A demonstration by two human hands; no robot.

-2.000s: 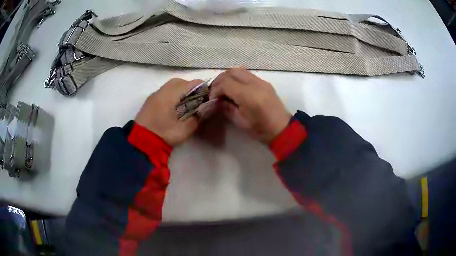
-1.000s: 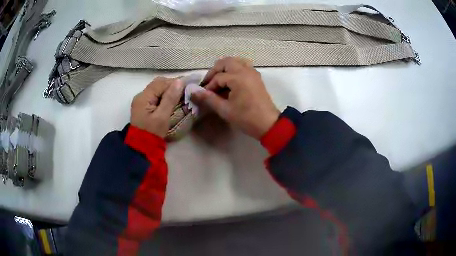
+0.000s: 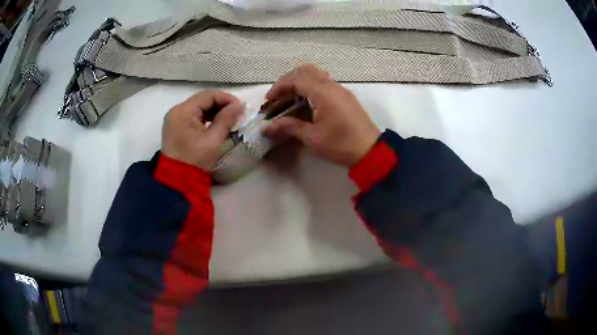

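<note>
A coiled strap (image 3: 241,159), a small beige bundle of layered webbing, is held between both hands above the table. A white band (image 3: 251,124) lies around its middle, slightly blurred. My left hand (image 3: 198,131) grips the bundle's near left end, with thumb and forefinger at the band. My right hand (image 3: 327,118) grips the far right end, its thumb near the band's right edge. The fingers hide parts of the bundle and the band.
Loose straps (image 3: 294,59) lie across the white table (image 3: 458,144) beyond the hands, with metal hardware at both ends. Finished bundles (image 3: 26,183) with white middles stand at the left. More straps with hooks (image 3: 23,85) lie at the far left. A shiny clear plastic heap shows at the top edge.
The bundle has turned in the hands and more of it shows. The white band, a raised loop one second ago, now lies across the middle. The right hand now grips the far end.
</note>
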